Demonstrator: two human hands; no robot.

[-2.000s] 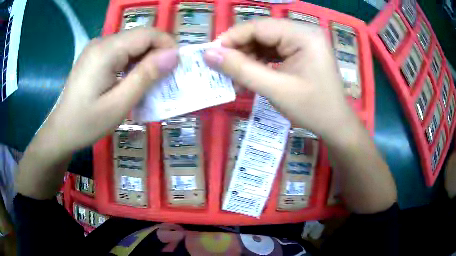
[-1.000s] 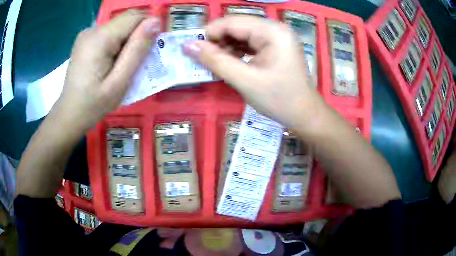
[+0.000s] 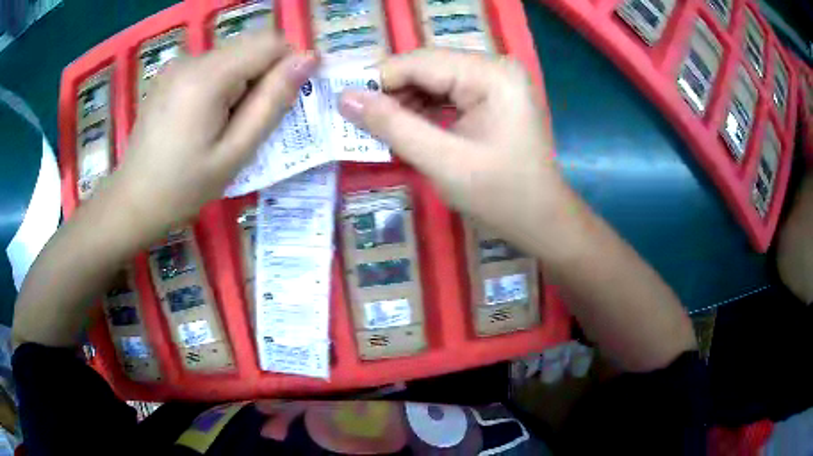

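Note:
A white label strip with rows of black print (image 3: 294, 142) is held between my two hands above the red tray (image 3: 439, 258). My left hand (image 3: 201, 125) pinches its upper left side with thumb and fingers. My right hand (image 3: 472, 129) pinches its upper right side; the fingers partly hide it. A printed length of strip (image 3: 296, 285) hangs down over the tray's lower row and covers most of one phone. Gold-beige open-backed phones, such as this one (image 3: 386, 276), lie in the pockets, several with a white label in the lower half.
A second red tray with phones (image 3: 615, 67) slants at the upper right. A plain white ribbon (image 3: 40, 209) curls on the dark green bench at the left. Another person's arm (image 3: 796, 236) shows at the right edge. White items (image 3: 557, 363) lie below the tray's right corner.
The tray and hanging strip appear further left and tilted in the view. My hands still hold the strip, with the left hand slightly nearer the right. The ribbon appears further left.

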